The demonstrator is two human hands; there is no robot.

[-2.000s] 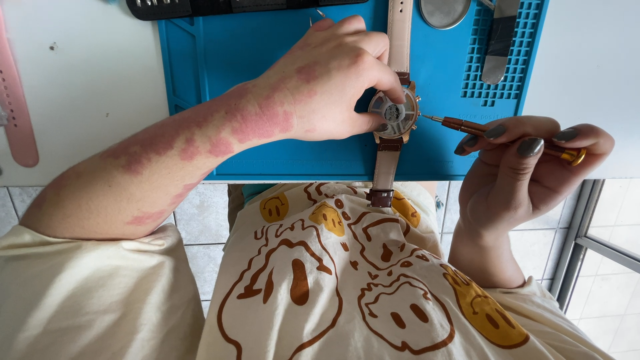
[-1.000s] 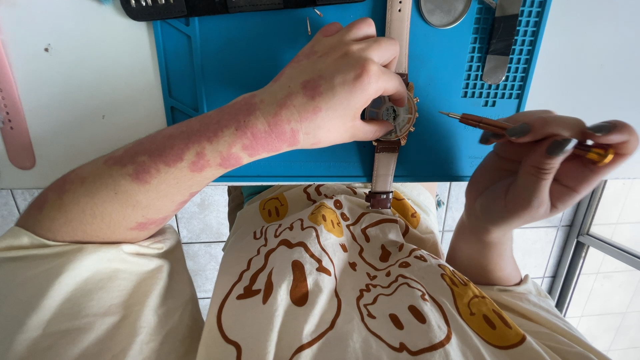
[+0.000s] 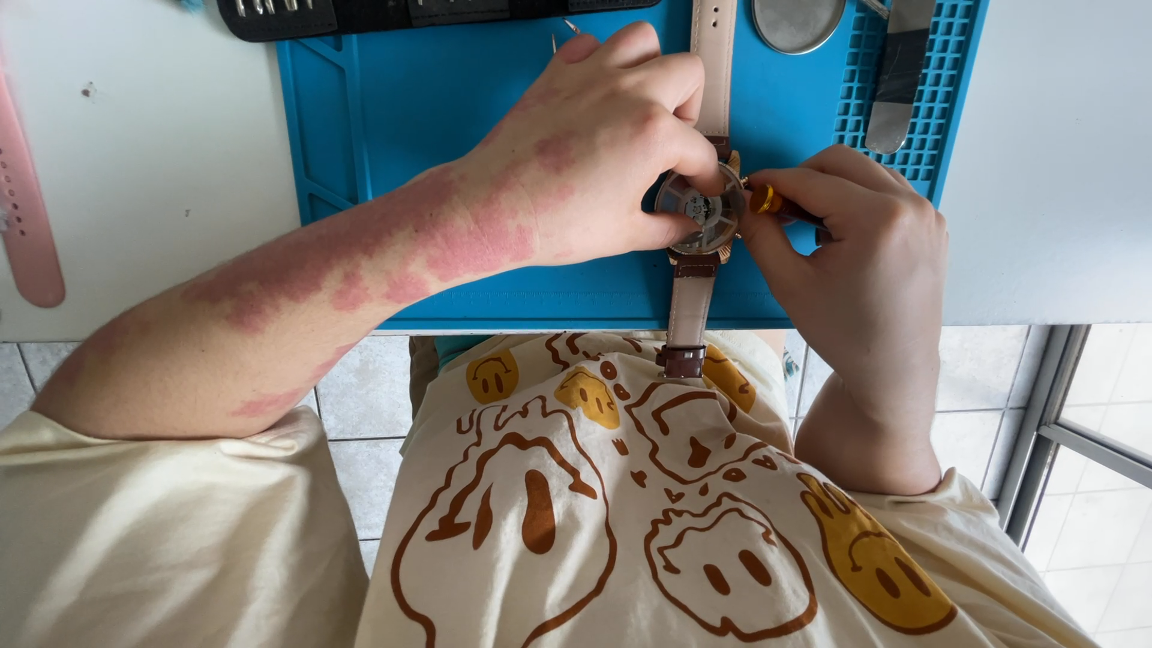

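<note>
A wristwatch (image 3: 711, 216) with its inner works showing lies on a blue silicone work mat (image 3: 450, 108). Its leather strap (image 3: 691, 301) runs down over the mat's front edge. My left hand (image 3: 612, 153) grips the watch case between thumb and index finger. At the case's right side, by the crown, are the thumb and index finger of my right hand (image 3: 855, 225). A small screwdriver (image 3: 768, 200) with a brass-coloured end is held in that hand, its shaft pointing back under the fingers; its tip is hidden.
A black tool case (image 3: 360, 18) lies along the mat's back edge. At the back right are a round metal lid or dish (image 3: 797, 20) and a flat metal tool (image 3: 900, 81) with a dark wrapped middle. A pink strap (image 3: 31, 225) lies on the white table at far left.
My right hand has moved left to the side of the watch. The screwdriver has been turned, with its brass-coloured end now by the watch. My left hand stays on the case.
</note>
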